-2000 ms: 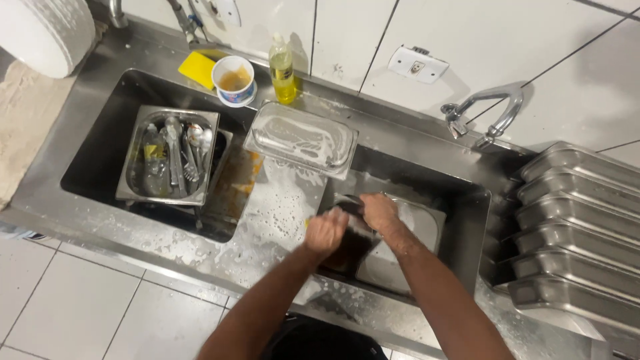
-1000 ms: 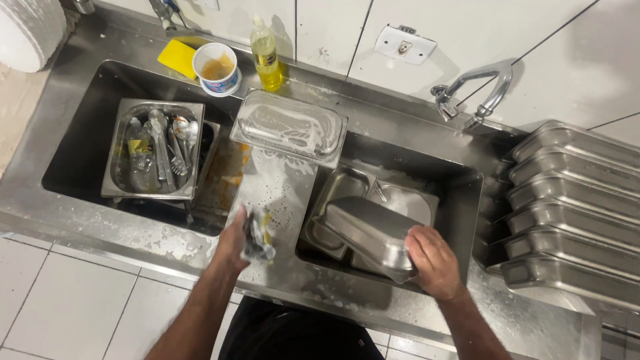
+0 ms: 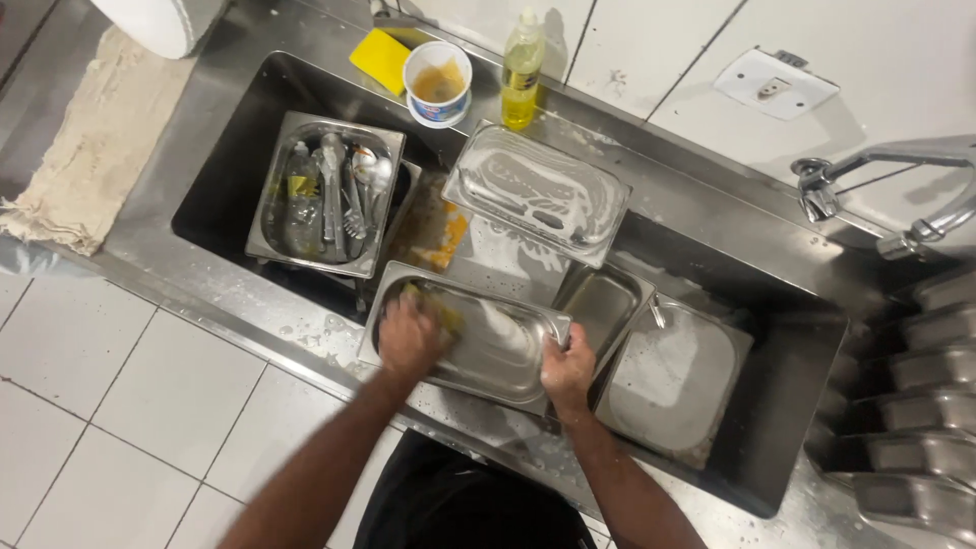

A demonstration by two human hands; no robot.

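Observation:
A rectangular stainless steel food pan (image 3: 496, 347) lies open side up across the divider and the right sink's edge. My left hand (image 3: 412, 332) is inside its left part, pressing a yellow-green sponge (image 3: 444, 311) to the metal; the hand is blurred. My right hand (image 3: 568, 366) grips the pan's right rim, thumb over the edge. Behind it, a soapy steel pan (image 3: 537, 191) rests upside down on the divider. In the right sink sit another steel pan (image 3: 602, 305) and a wet steel pan or lid (image 3: 675, 374).
The left sink holds a steel pan (image 3: 267, 191) with utensils and a plastic bottle. Behind stand a yellow sponge (image 3: 380, 61), a plastic tub (image 3: 437, 80) and a yellow soap bottle (image 3: 521, 76). A faucet (image 3: 877, 171) and stacked steel pans (image 3: 915, 450) are at right; a cloth (image 3: 99, 145) lies left.
The pan in my right hand has moved left from over the right sink and now shows its inside. My left hand has gone from the divider into the pan with the sponge.

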